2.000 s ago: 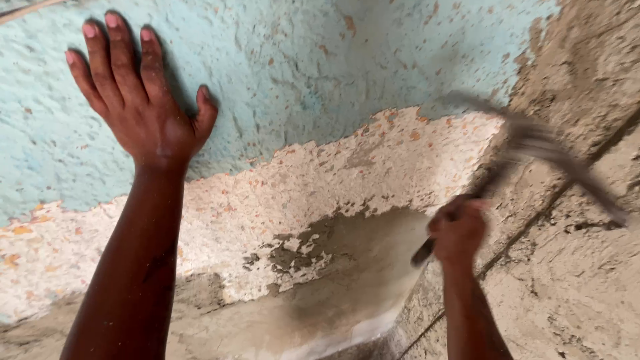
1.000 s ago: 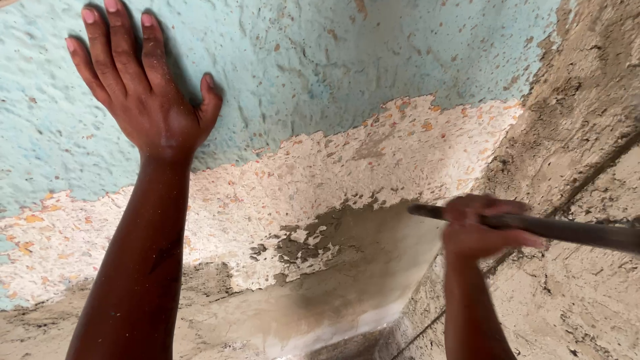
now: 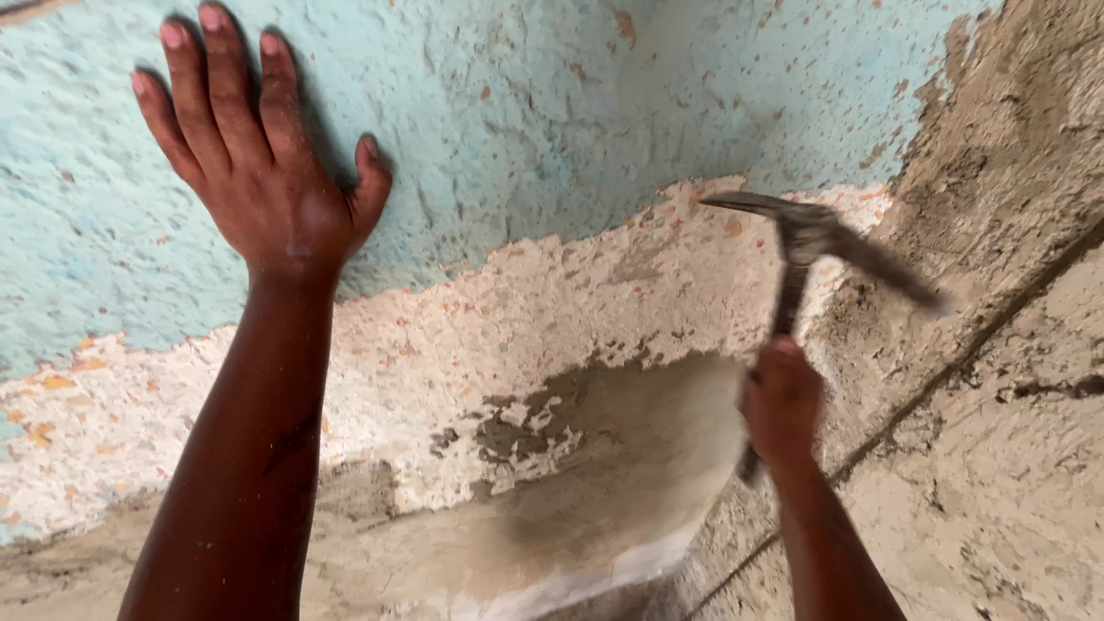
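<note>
My left hand [image 3: 280, 185] lies flat with spread fingers on the light blue painted wall [image 3: 517, 112] at the upper left, holding nothing. At the right, my right hand [image 3: 783, 401] is closed around the handle of a pick-like hammer [image 3: 806, 233], slightly blurred. The double-ended head is above my fist, one narrow tip pointing left near the lower edge of the blue paint, the other end slanting down to the right. Below the paint runs a band of rough whitish plaster [image 3: 535, 302] with orange flecks. Whether the tool touches the wall, I cannot tell.
Smooth grey-brown plaster [image 3: 638, 431] shows below the whitish band. On the right, a rough brown wall surface [image 3: 1018, 414] meets the painted one at a corner. A long dark groove [image 3: 957, 366] runs diagonally across it.
The hammer has swung back from the far right, where its head was out of view one second ago, to the edge of the blue paint. My left hand has stayed on the wall.
</note>
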